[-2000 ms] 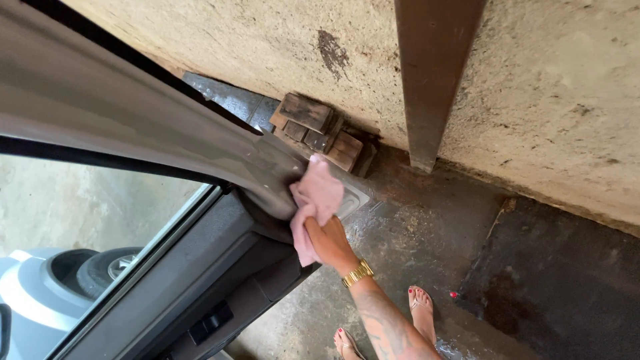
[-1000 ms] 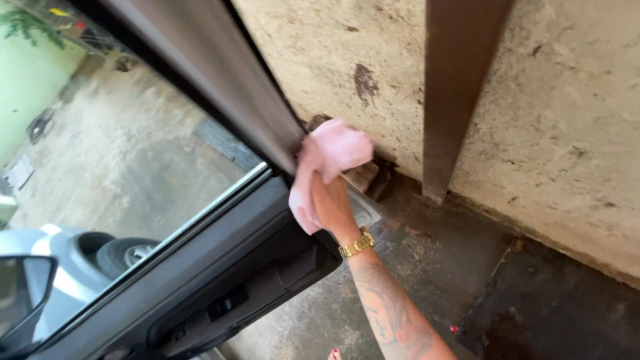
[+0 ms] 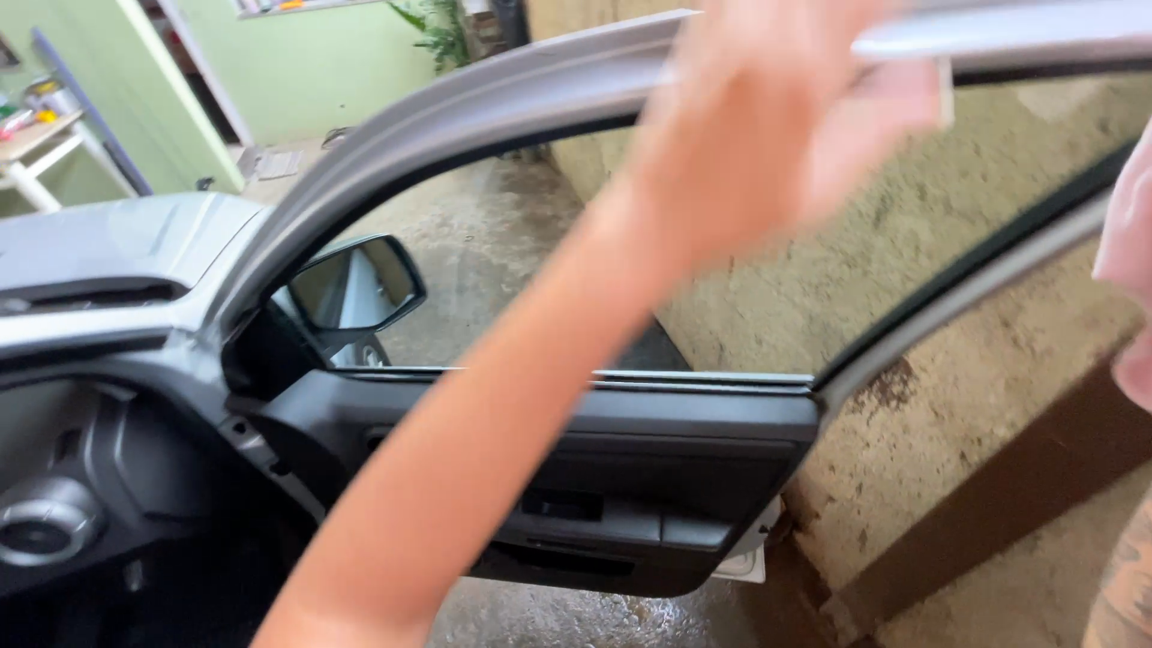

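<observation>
My left hand (image 3: 756, 108), strongly blurred, is raised at the top centre in front of the upper frame of an open car door (image 3: 504, 85). Its forearm crosses the door window from the lower left. A pale pink blurred patch shows beside the hand; whether it is cloth or part of the hand cannot be told, nor can the finger positions. Folds of a pink cloth (image 3: 1125, 252) enter at the right edge. Below them a strip of my tattooed right forearm shows, while my right hand is outside the frame.
The door's dark inner panel (image 3: 666, 468) and side mirror (image 3: 355, 283) are on the near side of the wet floor (image 3: 576, 612). A dashboard air vent (image 3: 45, 531) is at lower left. A rough wall (image 3: 954, 441) with a brown post (image 3: 999, 495) stands at right, a small table (image 3: 45, 139) at upper left.
The view has swung widely to the door window and the car's front. My left arm has come into view. My right hand, earlier wiping with the pink cloth along the door frame, has left the frame.
</observation>
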